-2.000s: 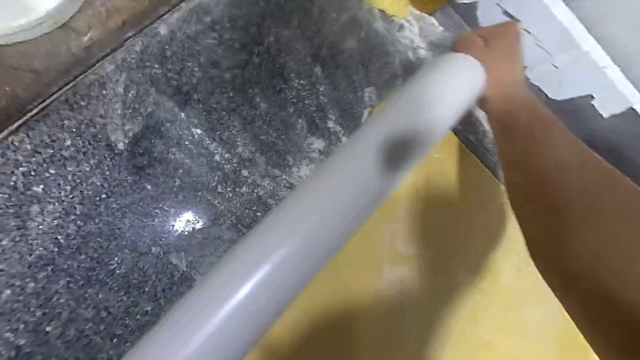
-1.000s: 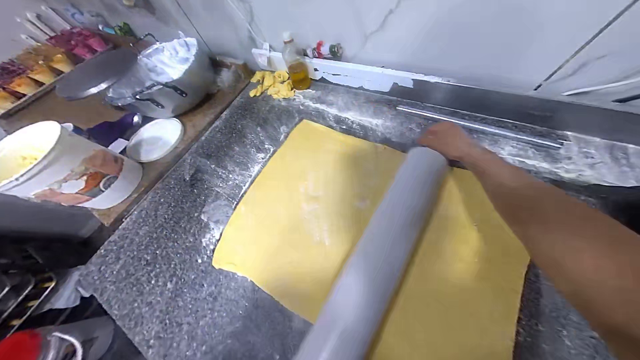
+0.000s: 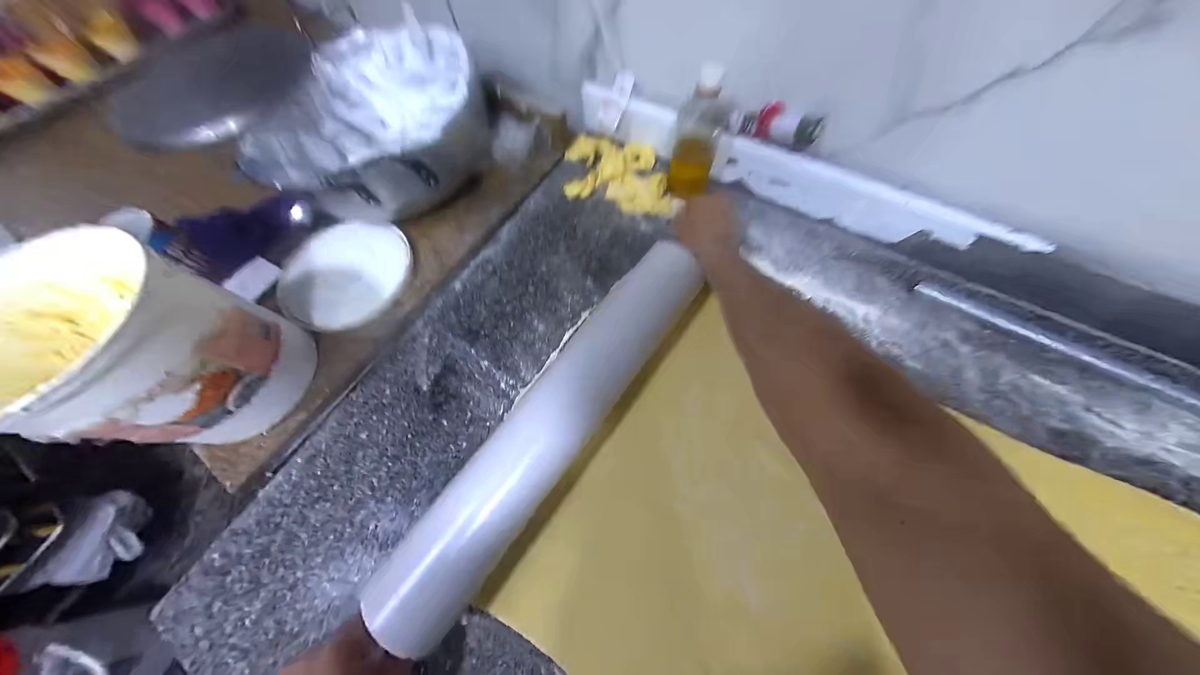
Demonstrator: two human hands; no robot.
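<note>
A thick white rolling pin point(image 3: 534, 450) lies slantwise along the left edge of a wide yellow sheet of dough point(image 3: 712, 506). My right hand point(image 3: 708, 225) is at its far end, blurred, with the forearm stretching over the dough. At the near end, by the bottom edge of the view, my left hand point(image 3: 347, 652) is partly visible and holds that end of the pin. Both hands' fingers are largely hidden. The dough rests on a floured, speckled dark stone counter point(image 3: 403, 459).
Yellow dough scraps point(image 3: 619, 173) and an oil bottle point(image 3: 696, 131) sit at the back wall. A thin metal rod point(image 3: 1050, 342) lies at the right. Leftward are a large pot point(image 3: 422, 169), a white bowl point(image 3: 347, 277) and a white bucket point(image 3: 187, 356) with yellow contents.
Since one second ago, the rolling pin and my right hand have moved left across the dough, from its middle to its left edge. My left hand has come into view. The view has shifted considerably.
</note>
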